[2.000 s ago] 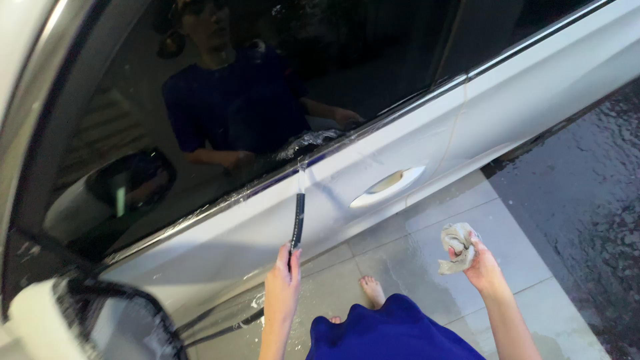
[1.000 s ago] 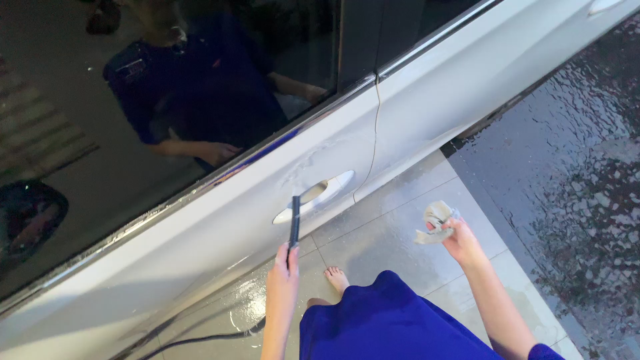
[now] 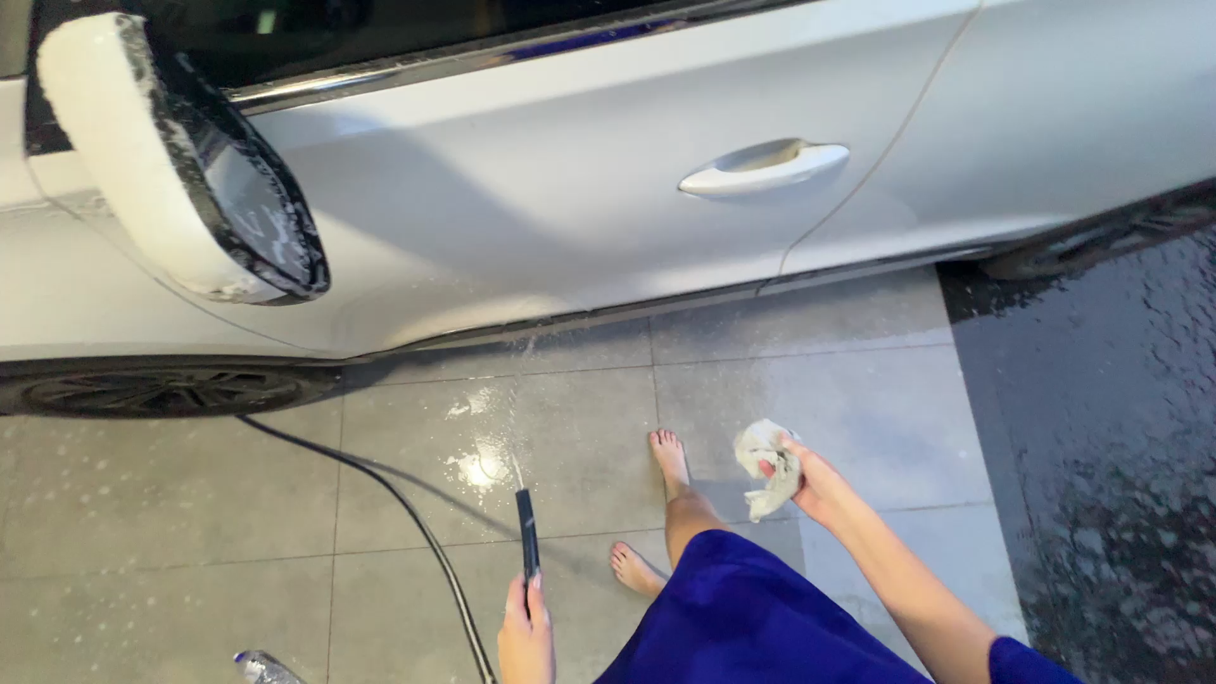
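Note:
At the bottom centre, my left hand [image 3: 528, 627] is closed around a dark hose end [image 3: 527, 524], which points up toward the car. A thin jet of water [image 3: 516, 418] leaves its tip toward the sill. My right hand [image 3: 815, 483], off to the right over the tiles, grips a crumpled whitish cloth [image 3: 768, 467] between fingers and thumb. Beyond both hands stands a silver-white car, its front door [image 3: 532, 199] facing me. The door handle [image 3: 766, 169] lies up and to the left of the cloth, apart from it. Foam clings to the side mirror [image 3: 171, 161].
A black hose [image 3: 418, 522] runs over the wet grey tiles [image 3: 237, 484] from near the front wheel [image 3: 180, 385]. My bare feet [image 3: 671, 456] are on the tiles. Dark wet paving [image 3: 1111, 418] lies at right. A partly visible clear plastic object [image 3: 266, 668] lies at the bottom left.
The hose end has moved from the window edge, past the door handle, down to the sill and floor. The cloth stays in my right hand. The view has swung to show the mirror and front wheel.

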